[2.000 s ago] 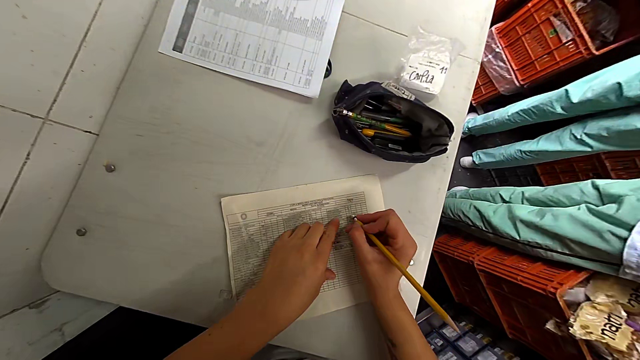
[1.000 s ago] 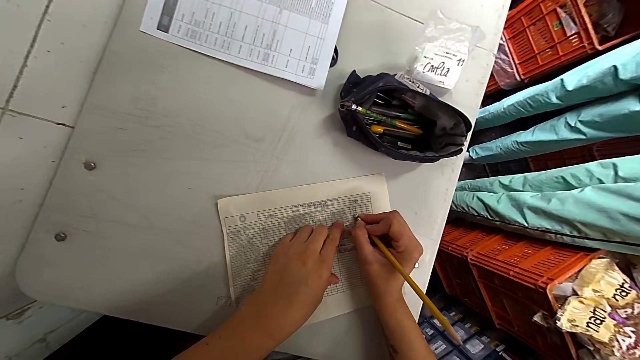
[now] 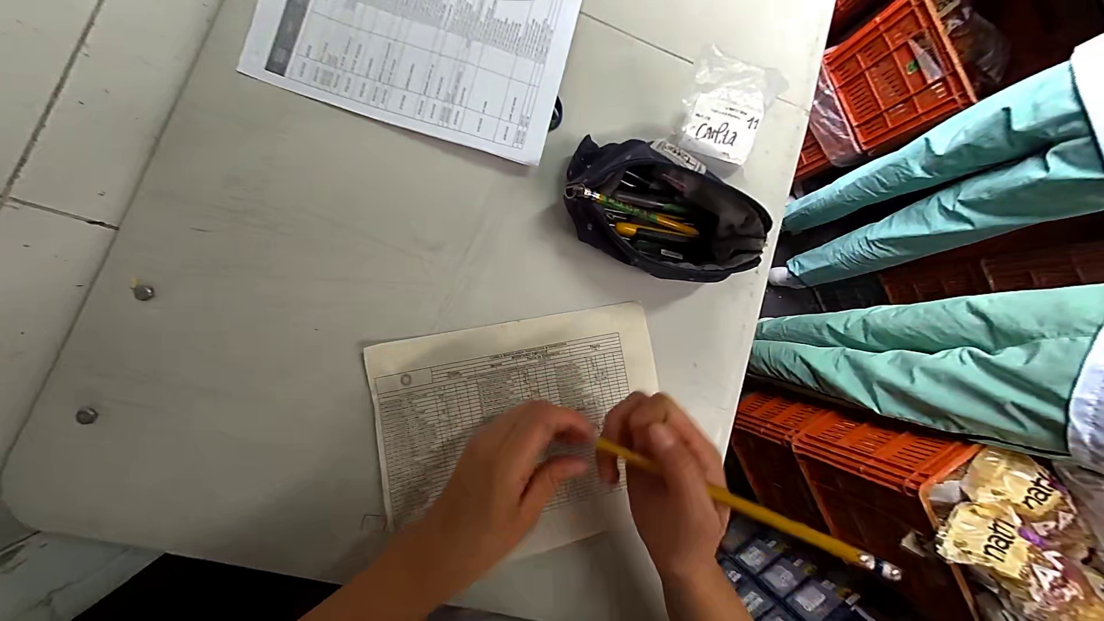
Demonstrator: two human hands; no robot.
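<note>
My right hand point(image 3: 673, 483) is closed around a yellow pencil point(image 3: 776, 519), its eraser end pointing to the lower right. Close beside the pencil's other end is my left hand point(image 3: 517, 474), blurred, thumb and fingers apart, with nothing seen between them. Both hands are over a printed form with a table grid point(image 3: 448, 405), which lies on the pale tabletop. Beyond them stands a dark fabric pencil case point(image 3: 664, 211), unzipped, with pens and pencils inside. The pencil's tip cannot be made out clearly.
A printed sheet point(image 3: 414, 78) lies at the top, and a clear plastic bag with a handwritten label point(image 3: 724, 121) sits near the table's right edge. Past that edge are people's legs in green trousers point(image 3: 940, 362), orange plastic crates point(image 3: 828, 457) and packaged goods point(image 3: 1000, 526).
My left hand has lifted off the form and moved towards the right hand. The right hand has raised the pencil from the paper.
</note>
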